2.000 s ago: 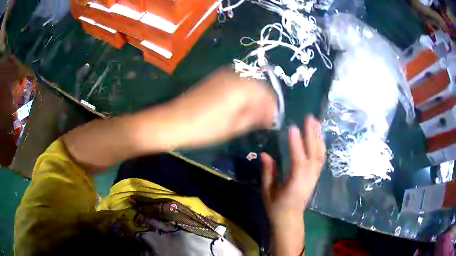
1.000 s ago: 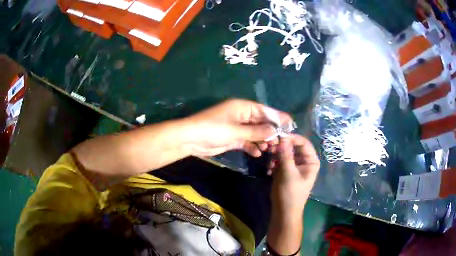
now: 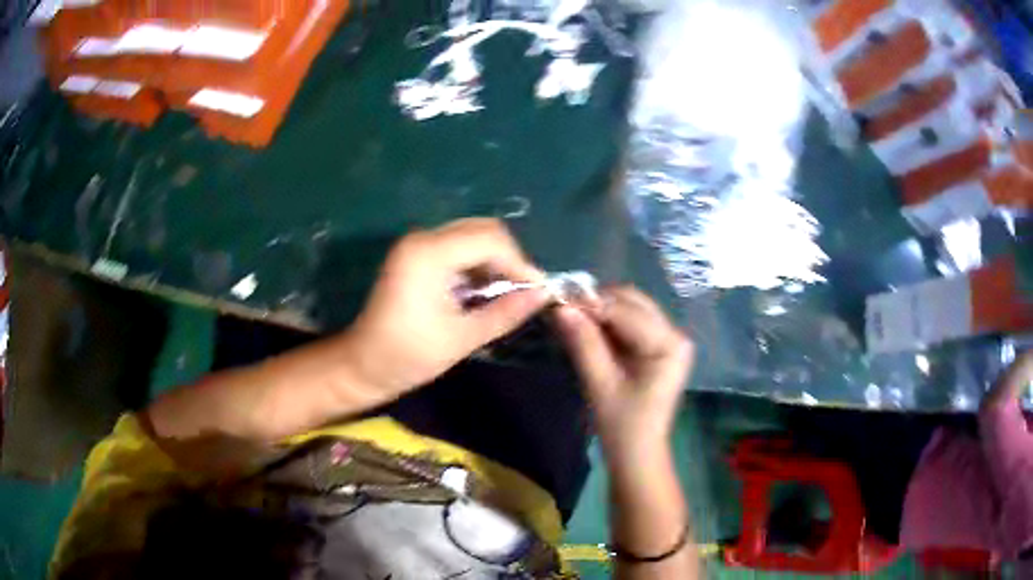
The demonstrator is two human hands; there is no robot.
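Observation:
My left hand [image 3: 436, 300] and my right hand [image 3: 629, 351] meet above the near edge of the table. A small white cord [image 3: 555, 288] is pinched between the fingertips of both hands; a white strand runs into my left palm. The view is blurred, so its exact shape cannot be told. A loose pile of white cords [image 3: 444, 93] lies on the table beyond my hands. A clear plastic bag [image 3: 725, 96] lies right of it, with white cord ends spilling from its near end.
Stacked orange boxes [image 3: 255, 74] stand far left on the dark green table [image 3: 340, 187]. A row of orange-and-white boxes [image 3: 906, 102] leans at the right, with one box [image 3: 929, 312] nearer. A brown carton [image 3: 85, 351], a red stool [image 3: 799, 504] and another person's pink sleeve [image 3: 952, 487] also show.
My hands came together and now hold the small white cord between them. The view has shifted right, so the boxes, pile and bag appear farther left and higher. A pink sleeve and arm have appeared at right.

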